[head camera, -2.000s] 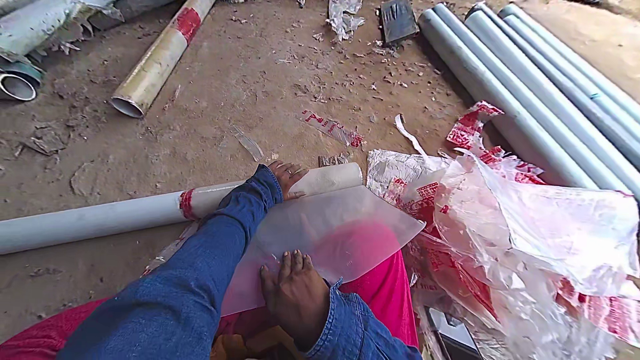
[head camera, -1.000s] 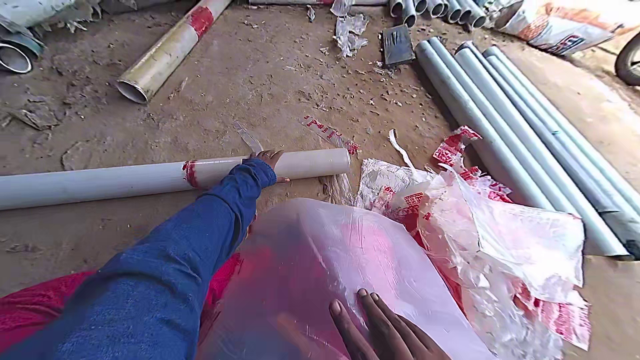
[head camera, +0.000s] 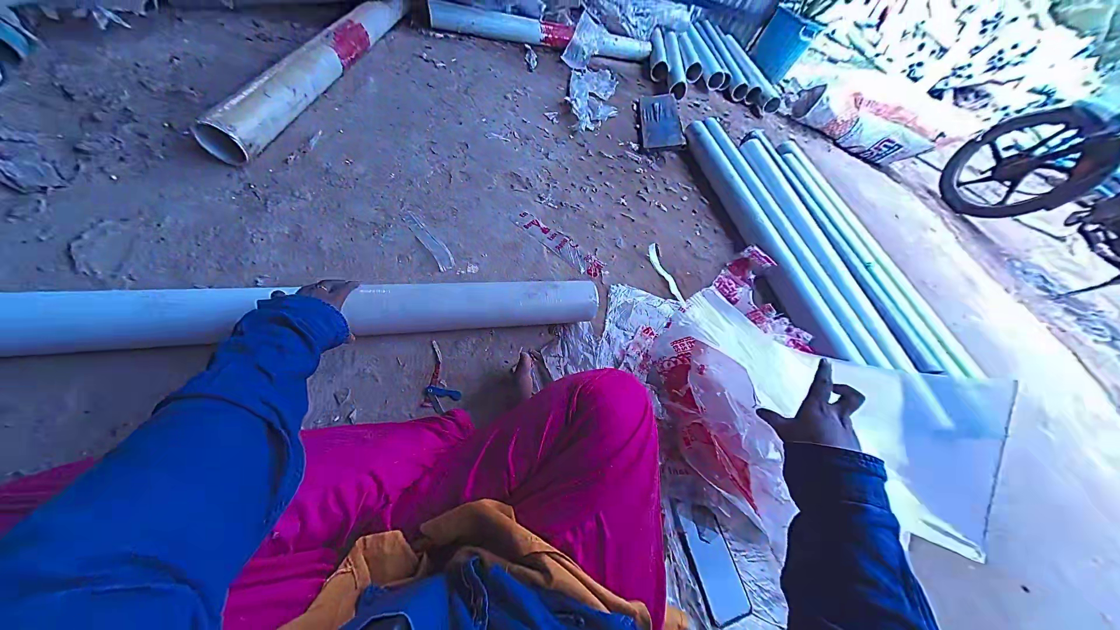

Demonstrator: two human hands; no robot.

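My left hand (head camera: 328, 299) grips a long pale grey plastic pipe (head camera: 472, 304) that lies crosswise on the ground before my knees. The fingers wrap over its top, a little way from the right end. Out to the right, my right hand (head camera: 822, 413) has its fingers apart over a clear plastic sheet (head camera: 941, 464); whether a fingertip still touches the sheet is unclear. The sheet spreads over crumpled plastic wrapping with red print (head camera: 700, 394) and reaches across the near ends of stacked grey pipes (head camera: 787, 254).
A smartphone (head camera: 713, 560) lies by my right knee, and a small blue-handled tool (head camera: 442, 394) near my foot. Beyond are a red-banded pipe (head camera: 289, 87), a dark flat block (head camera: 661, 122), short pipes (head camera: 713, 66), a printed sack (head camera: 888, 122) and a motorcycle wheel (head camera: 1015, 162).
The clear sheet has gone from over my lap to the wrapping on the right, and my right hand has moved right. The pipe's red band, seen earlier beside my left hand, no longer shows.
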